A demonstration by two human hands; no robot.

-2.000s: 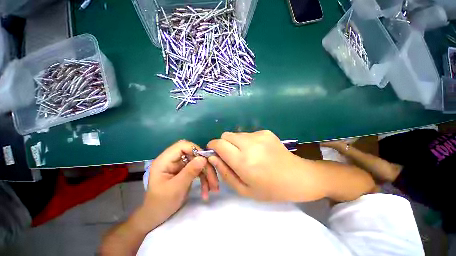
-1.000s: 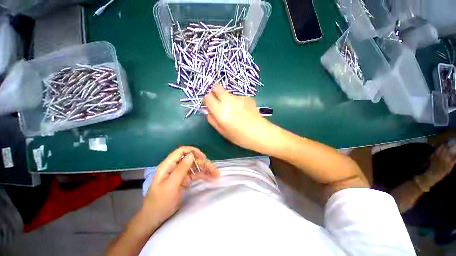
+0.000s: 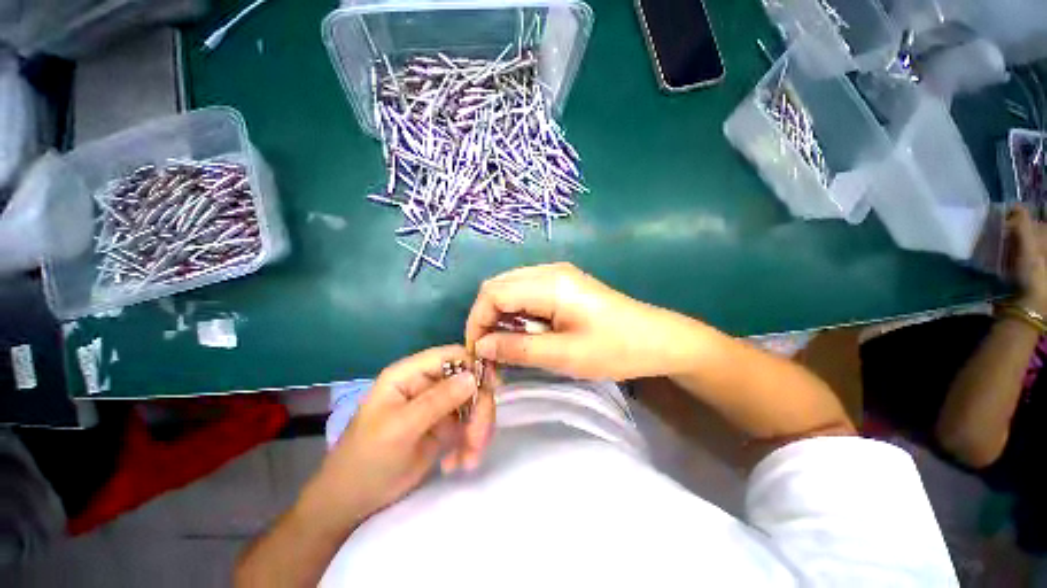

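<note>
A pile of slim silver metal pins (image 3: pixel 477 161) spills out of a clear tub (image 3: pixel 350 69) tipped on its side at top centre. My left hand (image 3: pixel 402 419) holds a few metal pins (image 3: pixel 464 373) between thumb and fingers, in front of the bench edge. My right hand (image 3: pixel 563 322) meets it from the right; its fingertips touch the pins. A slim dark and silver tool (image 3: pixel 522 325) lies in its curled fingers. The fingers partly hide the pins. A clear left tub (image 3: pixel 262 190) holds many browner pins.
The bench top is green (image 3: pixel 643 264). A black smartphone (image 3: pixel 682 44) lies at the top. Clear parts boxes (image 3: pixel 855 149) stand at right, some with pins. White scraps (image 3: pixel 216 333) lie near the front left edge. Another person's arm (image 3: pixel 990 391) is at far right.
My right hand has come back from the pile to my left hand. The other person's hand at far right has moved up to the boxes. The view has shifted slightly.
</note>
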